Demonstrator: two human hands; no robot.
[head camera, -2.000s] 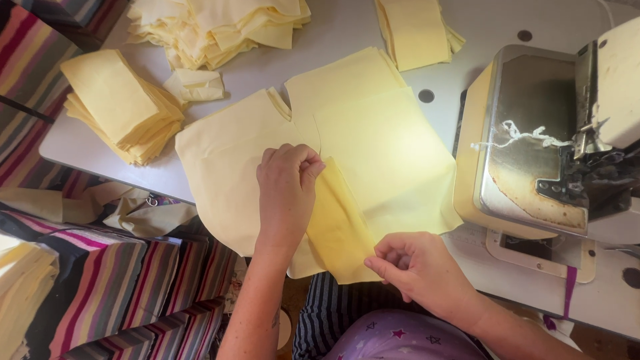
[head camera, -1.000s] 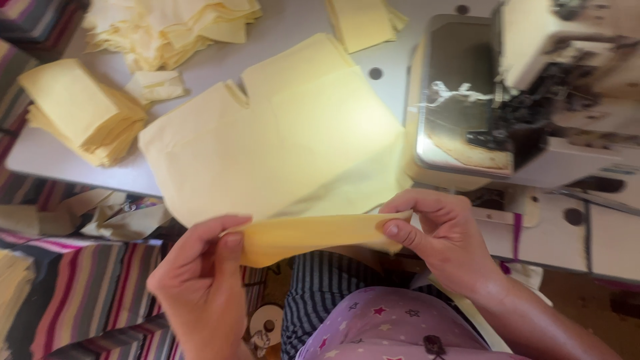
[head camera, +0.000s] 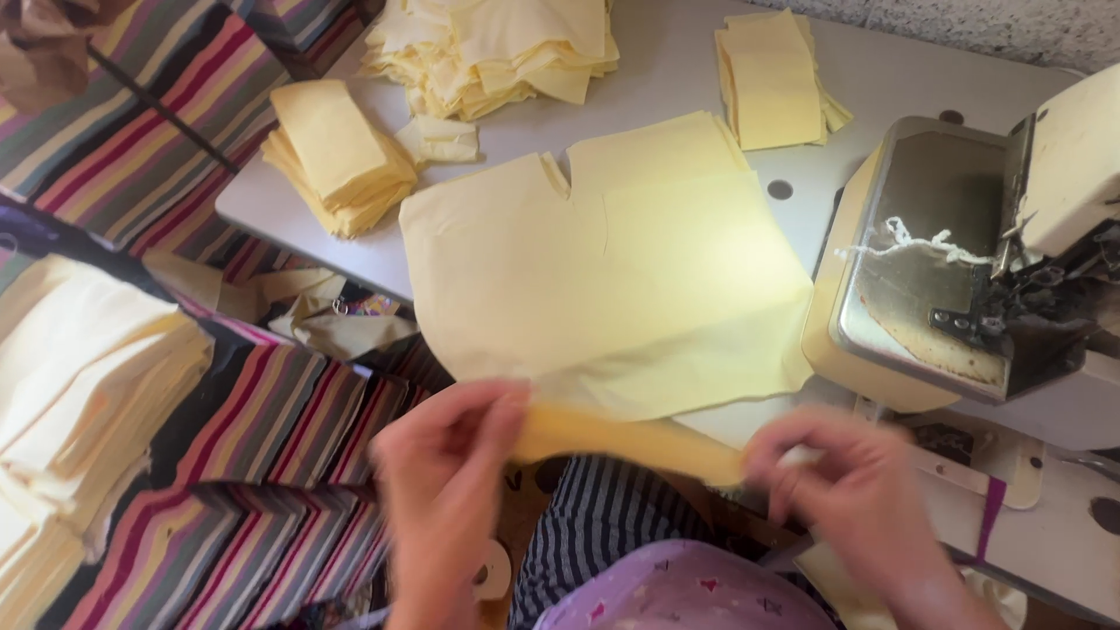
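Note:
A narrow yellow fabric piece (head camera: 634, 444) is stretched between my two hands over my lap, just off the table's front edge. Its left end is pinched by my left hand (head camera: 455, 472), its right end by my right hand (head camera: 844, 490); both hands are blurred. Beyond them a large pale yellow fabric panel (head camera: 604, 262) lies flat on the table, with a notch in its far edge and its near edge close to my fingers. At the right stands a sewing machine (head camera: 936, 262) with white thread across its metal plate.
Folded yellow pieces are stacked on the grey table (head camera: 674, 79): one stack (head camera: 337, 153) at left, a ragged pile (head camera: 507, 52) at the back, a smaller stack (head camera: 770, 83) farther right. Striped fabric (head camera: 254, 420) and a pale cloth stack (head camera: 79, 394) stand at the left.
Two seconds ago the narrow piece lay over the large panel under my hands. It was lifted off and held taut by both hands one second ago, and remains between them now.

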